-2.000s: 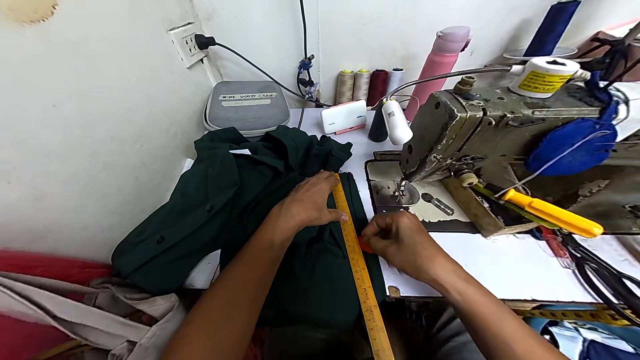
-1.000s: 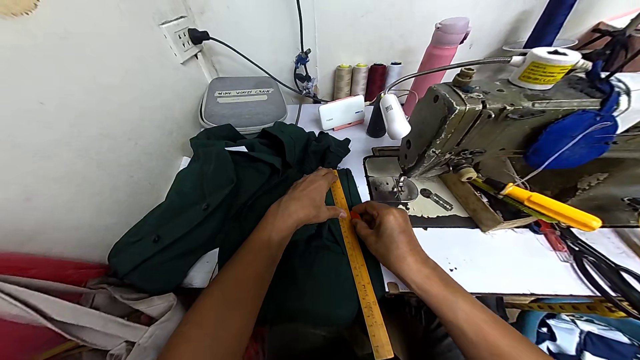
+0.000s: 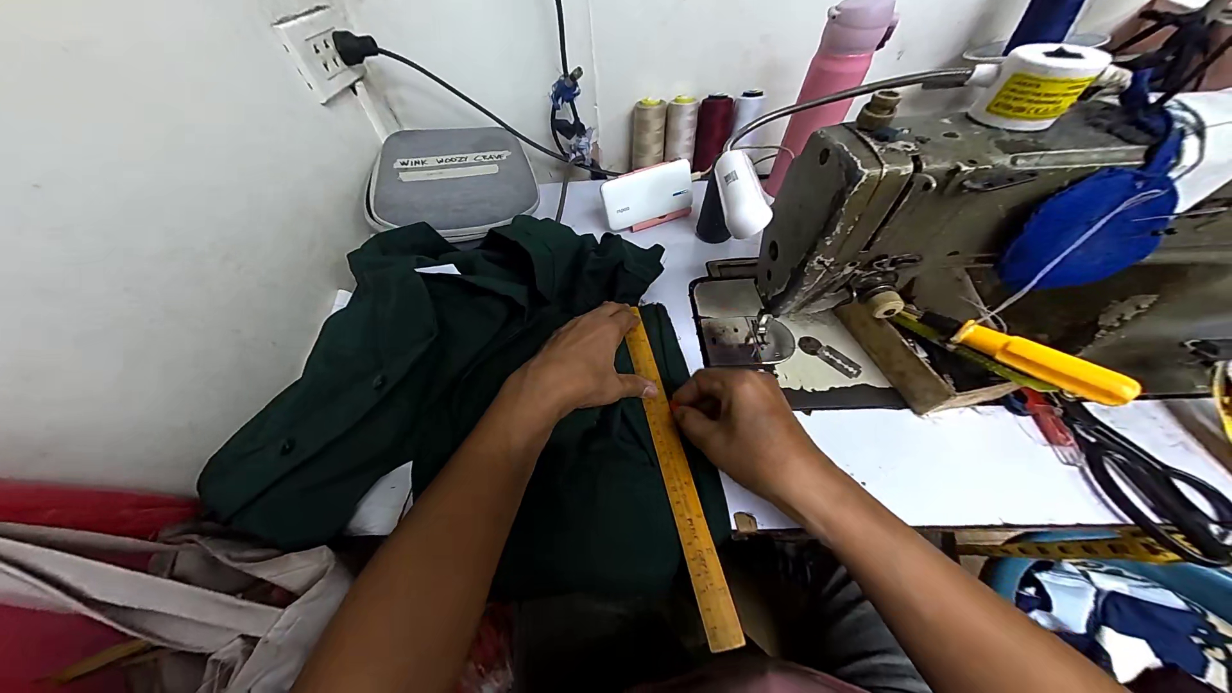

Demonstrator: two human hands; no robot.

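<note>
A dark green buttoned garment (image 3: 385, 356) lies on the white table, its right part folded near the sewing machine. Along that folded edge rests a yellow wooden ruler (image 3: 685, 500), its lower end reaching past the table's front. My left hand (image 3: 582, 361) presses on the ruler's upper part and the cloth, thumb on the ruler. Just right of the ruler, my right hand (image 3: 736, 419) pinches a small red-orange piece (image 3: 680, 408), perhaps tailor's chalk, against the cloth; the fingers mostly hide it.
An industrial sewing machine (image 3: 866, 212) stands at the right, with a yellow-handled screwdriver (image 3: 1049, 361) and black scissors (image 3: 1145, 481) nearby. Behind are a grey case (image 3: 452, 178), thread spools (image 3: 680, 130), a white device (image 3: 647, 194) and a pink bottle (image 3: 828, 87).
My right hand has moved up along the ruler's right side between the earliest frame and now. My left hand stays on the ruler.
</note>
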